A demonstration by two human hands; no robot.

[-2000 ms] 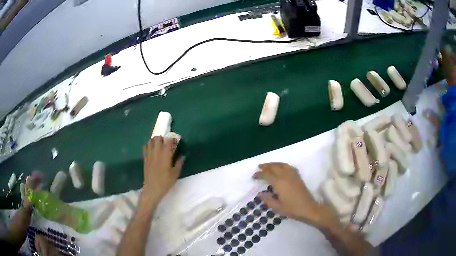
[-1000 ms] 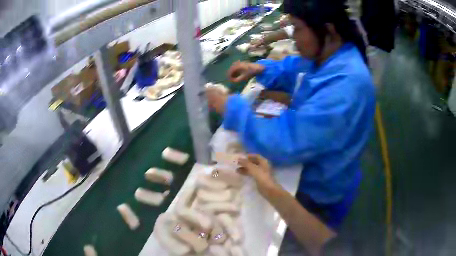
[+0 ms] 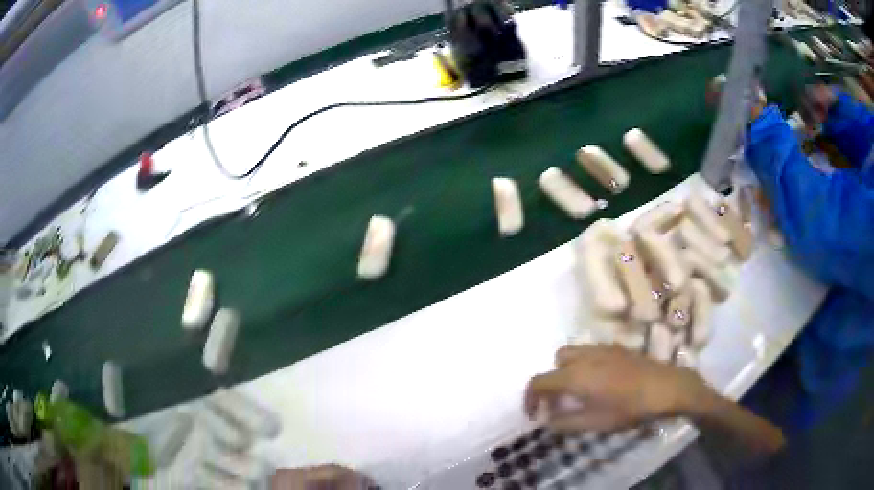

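Note:
A pale sticker sheet [image 3: 561, 457] with rows of dark dots lies near the bench's front edge. My right hand [image 3: 613, 388] is over its far edge, fingers curled and blurred; whether it holds anything cannot be told. My left hand [image 3: 321, 478] is cut off by the bottom edge, with only a blurred part showing and its fingers unclear. A heap of off-white housings [image 3: 661, 254] lies beyond my right hand, some with a small round mark near one end. More housings [image 3: 235, 421] lie blurred at the lower left.
Several off-white housings [image 3: 377, 247] lie spaced along the green belt [image 3: 297, 306]. A grey post [image 3: 738, 105] stands at the right. A person's blue sleeves [image 3: 815, 201] are beside it. A lime-green item [image 3: 81, 431] is at the left. A black power unit [image 3: 487, 43] sits on the far shelf.
The view has swung back from the neighbouring worker to the bench. My right hand has moved from the heap's far end to the sheet. Part of my left hand now shows at the bottom.

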